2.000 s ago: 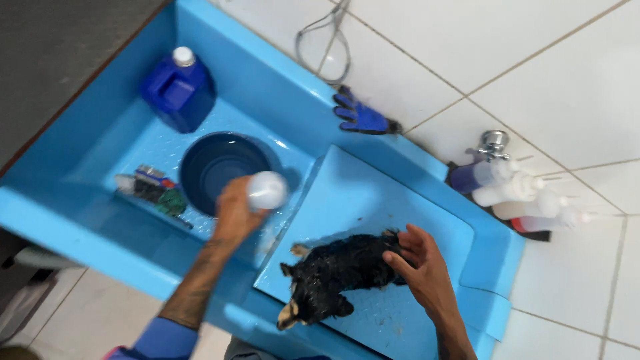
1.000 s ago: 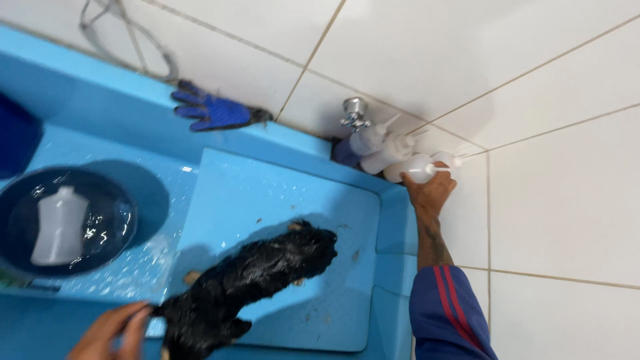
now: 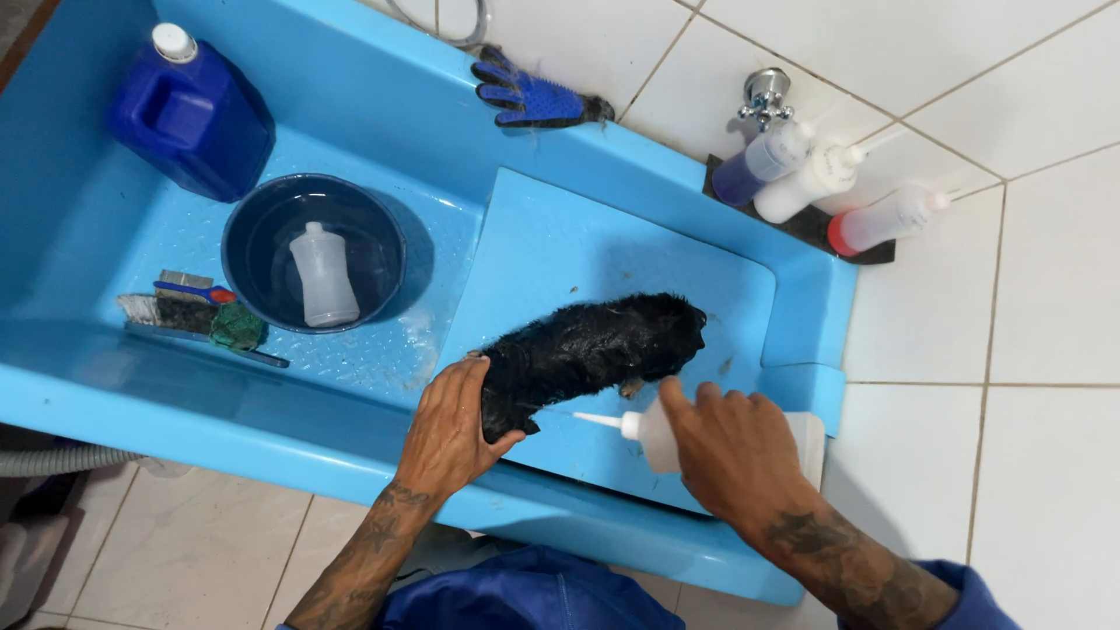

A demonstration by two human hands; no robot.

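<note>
A small wet black dog (image 3: 595,350) stands on the raised blue platform (image 3: 560,236) of a blue tub, its head toward the lower left. My left hand (image 3: 451,424) lies against the side of its head and neck, thumb below. My right hand (image 3: 735,442) grips a white squeeze bottle (image 3: 656,437) held on its side, its thin nozzle pointing left toward the dog's head. A fine streak shows between nozzle tip and dog. In the dark blue basin (image 3: 236,254) of water, an uncapped translucent bottle (image 3: 325,276) lies to the left.
A blue jug (image 3: 197,122) stands at the tub's upper left. Brushes (image 3: 179,311) and a green scrubber (image 3: 236,327) lie beside the basin. A blue grooming glove (image 3: 534,94) hangs over the back rim. Several squeeze bottles (image 3: 809,179) stand on the right corner ledge, below a chrome tap (image 3: 766,94).
My right hand has taken a squeeze bottle from the corner ledge and brought it down beside the dog. My left hand has moved onto the dog's head. The view has shifted.
</note>
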